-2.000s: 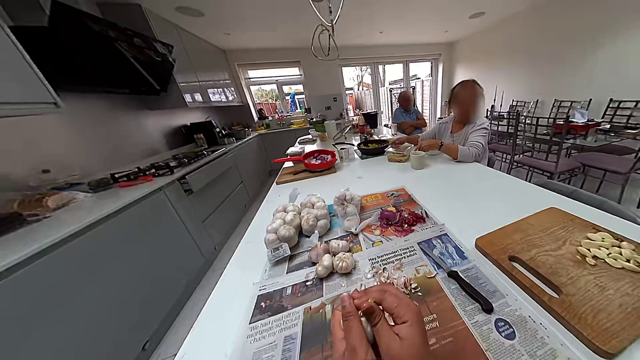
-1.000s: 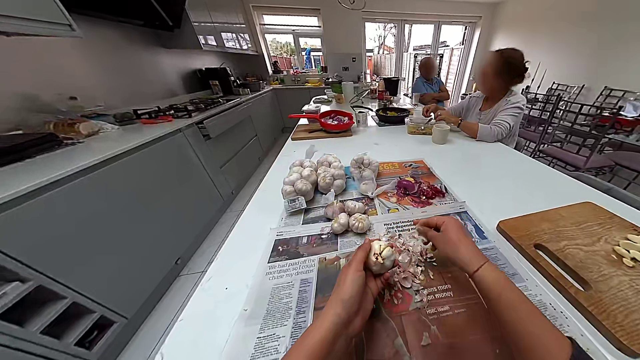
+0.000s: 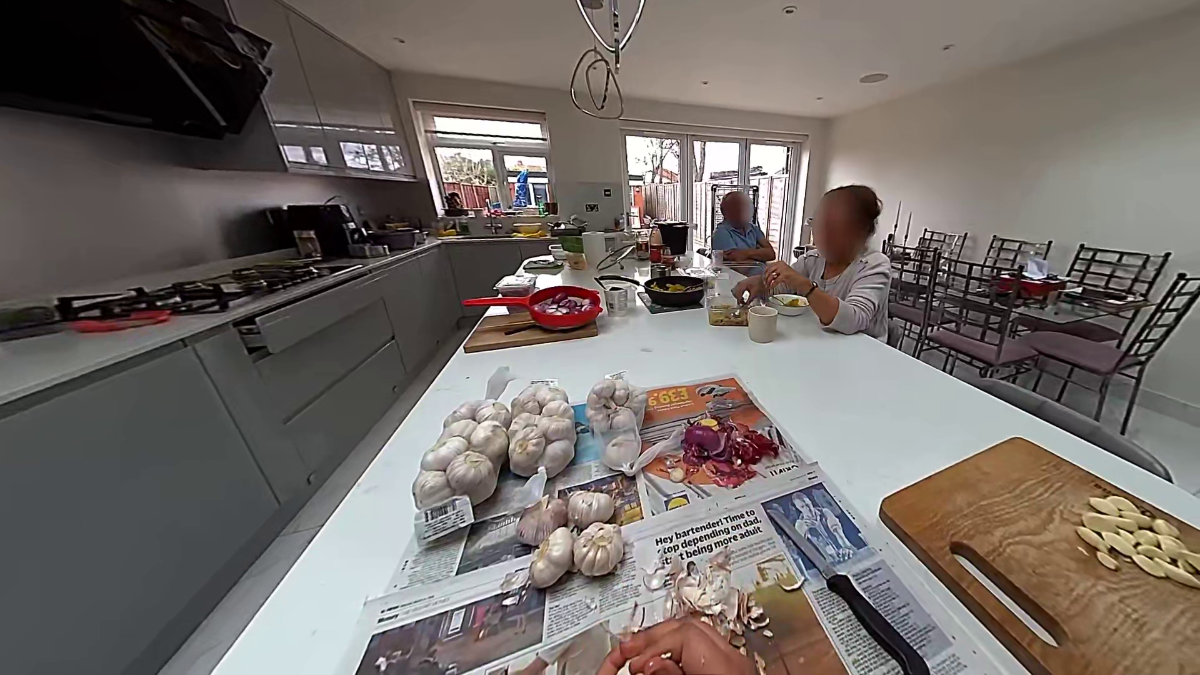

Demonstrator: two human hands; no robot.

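At the bottom edge my right hand [image 3: 698, 647] is bent over, its fingers next to the fingertips of my left hand [image 3: 642, 660]. Both are mostly cut off by the frame; a small pale piece shows between the fingers, too hidden to name surely. Just beyond lie loose garlic skins [image 3: 708, 591] on newspaper [image 3: 450, 614]. Several loose garlic bulbs [image 3: 598, 548] sit ahead, before netted or bagged garlic bulbs [image 3: 473, 450]. Right of the skins lies a black-handled knife [image 3: 877, 623]. Peeled garlic cloves [image 3: 1134, 539] rest on a wooden board [image 3: 994, 497].
Red onion peelings [image 3: 727, 450] lie on the newspaper's far part. Farther along the white worktop [image 3: 675, 361] stand a red pan [image 3: 562, 307] of chopped onion on a board, a black frying pan [image 3: 673, 291] and a mug [image 3: 762, 324]. Two people sit beyond, one handling food.
A second ago my left hand held a garlic bulb and my right hand was apart with bent fingers; now they are close together at the bottom edge. The view has shifted.
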